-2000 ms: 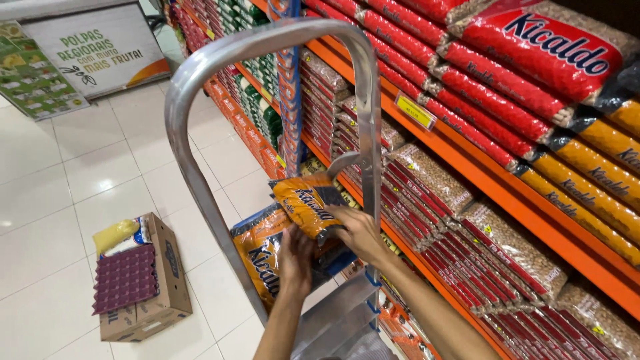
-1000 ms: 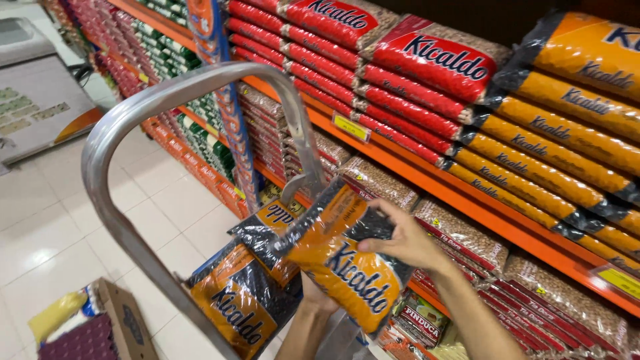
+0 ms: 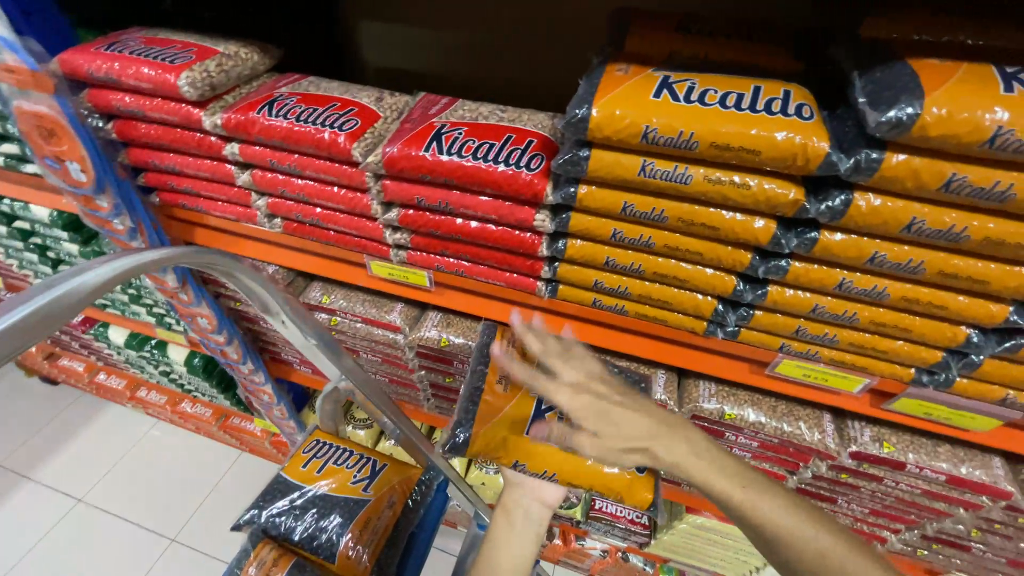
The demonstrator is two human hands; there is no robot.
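An orange-and-black Kicaldo bag of black beans [image 3: 504,416] rests on my left hand [image 3: 532,490], which supports it from below; most of that hand's fingers are hidden under the bag. Over the bag's front, my right hand [image 3: 580,392] is blurred with its fingers spread; whether it touches the bag I cannot tell. More orange Kicaldo bags [image 3: 340,500] lie on top of the ladder at the lower left, beyond its curved metal rail [image 3: 320,328]. Stacked orange bags [image 3: 696,120] fill the upper shelf at the right, beside stacks of red Kicaldo bags [image 3: 480,152].
The orange shelf edge [image 3: 496,300] with yellow price tags [image 3: 400,274] runs just above my hands. Tia Dora bean bags [image 3: 760,424] fill the lower shelf. A hanging strip of blue-and-orange packs [image 3: 160,240] is at the left, above the white tiled floor [image 3: 104,472].
The view has swung right and up toward the shelf. My right hand, on the bag's face one second ago, is now spread and blurred over it. The left hand still supports the bag.
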